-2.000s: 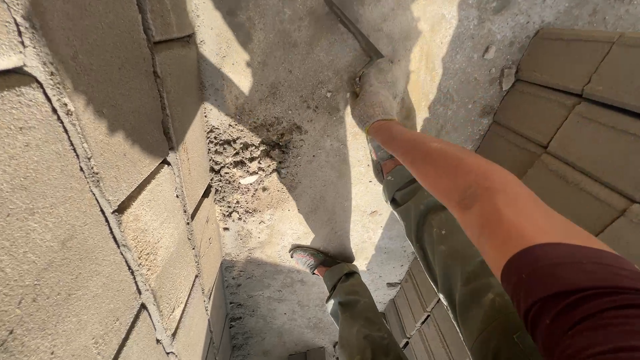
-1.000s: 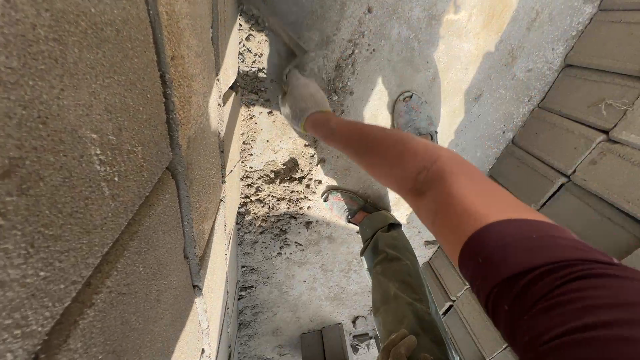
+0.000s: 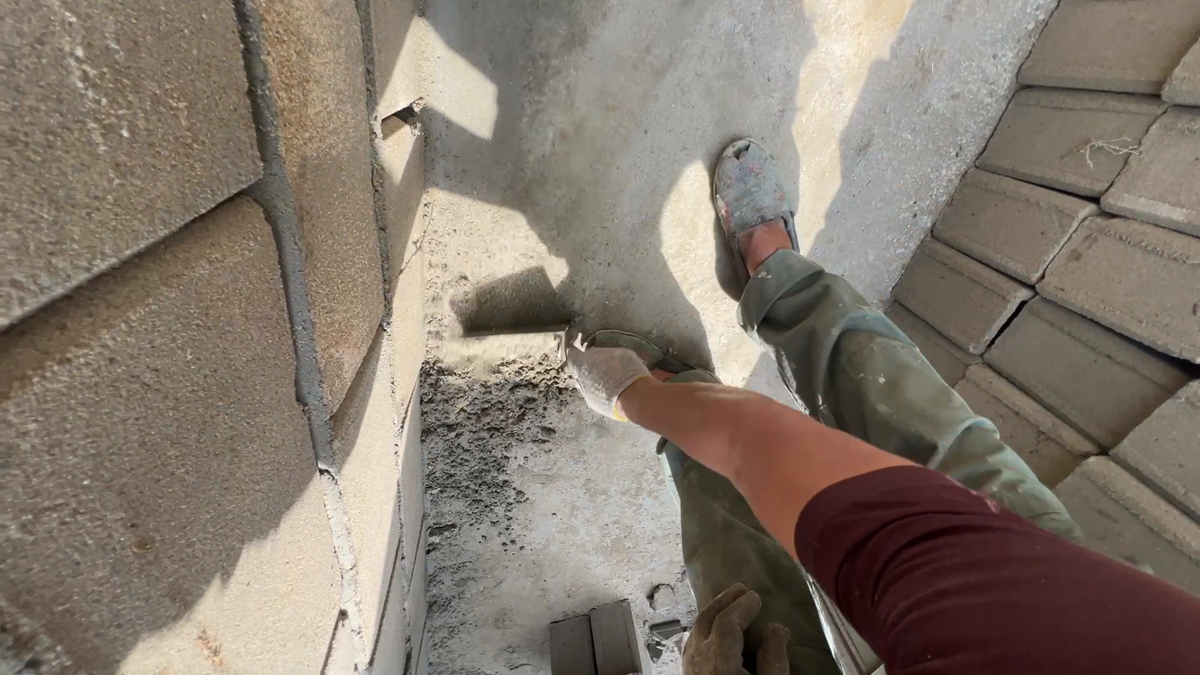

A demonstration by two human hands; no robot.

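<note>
My right hand (image 3: 605,377), in a pale, dirty work glove, is closed around the handle end of a trowel (image 3: 517,332). Its blade lies low over the concrete floor, pointing left toward the block wall (image 3: 309,281), seen nearly edge-on. Crumbly grey mortar (image 3: 478,427) is spread just below the blade along the foot of the wall. My left hand (image 3: 731,630), in a brownish glove, is at the bottom edge beside my trouser leg. Its fingers are apart with nothing visible between them; the palm is cut off by the frame.
Stacked concrete blocks (image 3: 1087,309) rise on the right. Two small grey blocks (image 3: 594,642) sit on the floor at the bottom. My shoe (image 3: 750,187) stands on the concrete floor (image 3: 600,122); the other is partly behind my right hand. Joints in the wall hold grey mortar.
My right hand with the trowel has come back from farther ahead, closer to my feet. The loose mortar near the wall has been shifted, leaving barer floor ahead of the blade.
</note>
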